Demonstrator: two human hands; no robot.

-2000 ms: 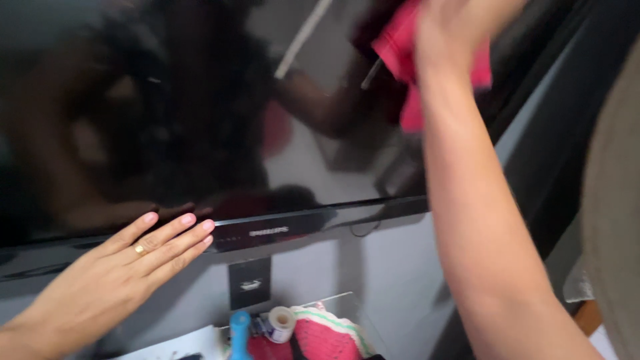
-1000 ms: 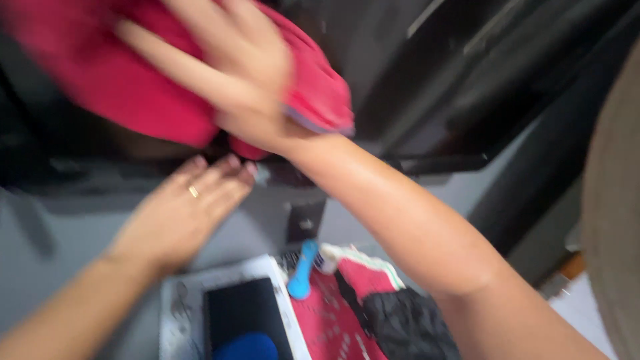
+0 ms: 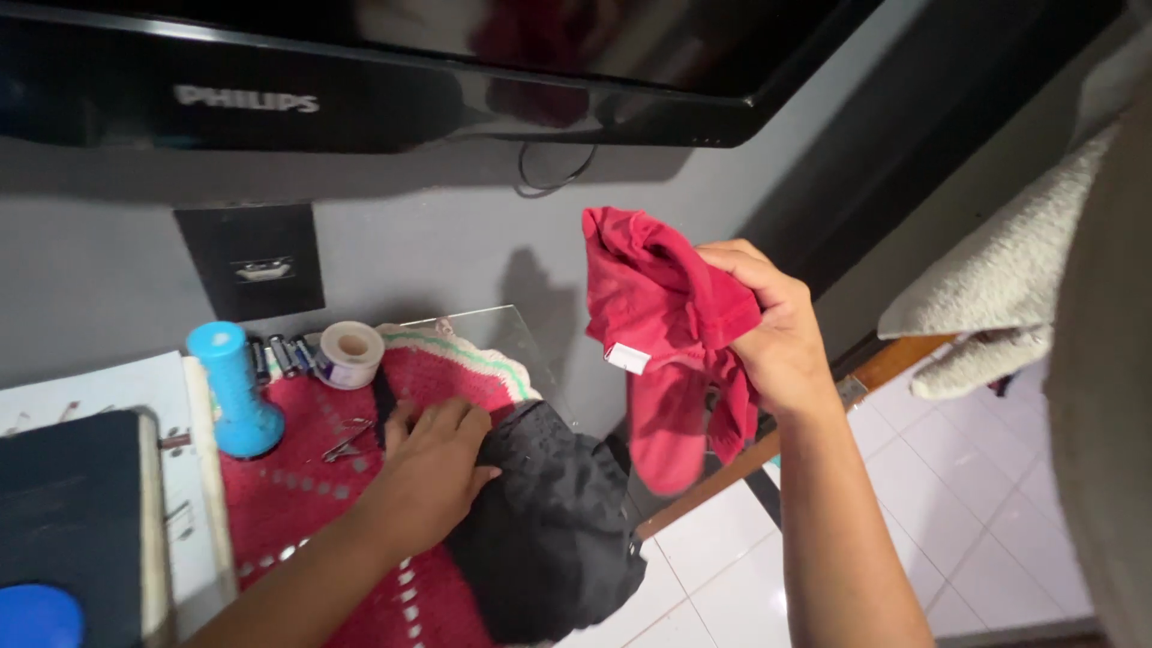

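My right hand (image 3: 774, 324) grips a bunched red cloth (image 3: 666, 297) with a small white tag, held up in front of the grey wall. My left hand (image 3: 441, 468) rests on the shelf at the edge of a crumpled black cloth (image 3: 549, 531); whether its fingers pinch the fabric cannot be told. Under that cloth lies a red crocheted mat (image 3: 297, 486) with a white and green border. Above both hands is the lower frame of a Philips television (image 3: 378, 99), its dark screen reflecting something red.
Left of my left hand stand a light blue plastic bottle (image 3: 236, 387), several batteries (image 3: 286, 355) and a tape roll (image 3: 351, 353). A dark flat item (image 3: 72, 504) lies farther left. A black wall plate (image 3: 252, 261) sits behind. White floor tiles (image 3: 963, 486) show at the right.
The red cloth and my right hand have come off the television and down to its lower right. My left hand has left the television's lower edge for the black cloth. The view has tilted down and right.
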